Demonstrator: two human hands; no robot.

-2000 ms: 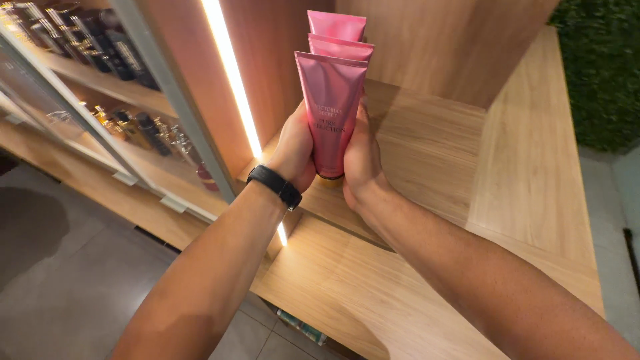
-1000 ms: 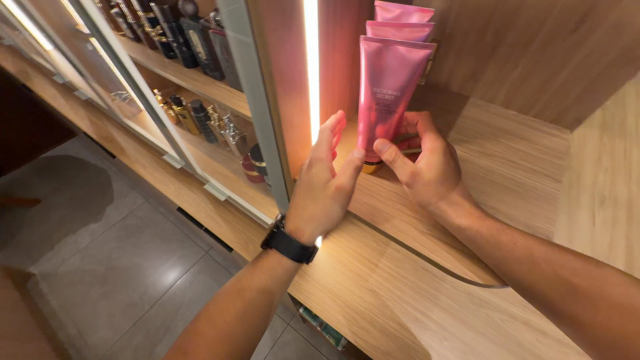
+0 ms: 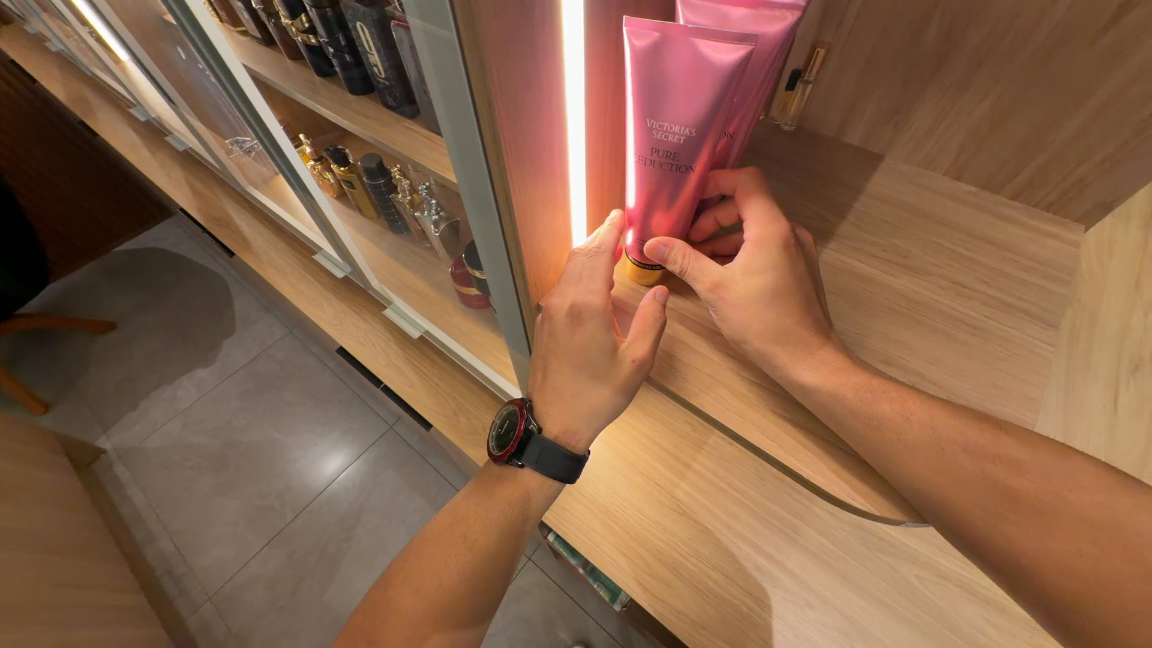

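A pink Victoria's Secret lotion tube (image 3: 670,153) stands on its gold cap on the raised wooden shelf, beside the lit strip. Behind it other pink tubes (image 3: 769,40) are partly hidden. My right hand (image 3: 765,279) is at the front tube's right side, its thumb near the cap and its curled fingers against or just behind the tube; how firmly it grips cannot be told. My left hand (image 3: 598,333), with a black-strapped watch (image 3: 531,441) on the wrist, is at the tube's lower left, fingers apart and nothing held.
A small glass vial (image 3: 796,90) stands behind the tubes at the back panel. To the left, a glass-doored cabinet (image 3: 486,180) holds perfume bottles (image 3: 378,189) on wooden shelves. The raised shelf has a curved front edge (image 3: 810,481) above a lower wooden counter (image 3: 675,540). Chair legs (image 3: 54,324) stand on the tiled floor.
Both hands were around the tubes two seconds ago. My left hand has come away from them with its fingers spread, while my right hand stays at their right side. The view has shifted left.
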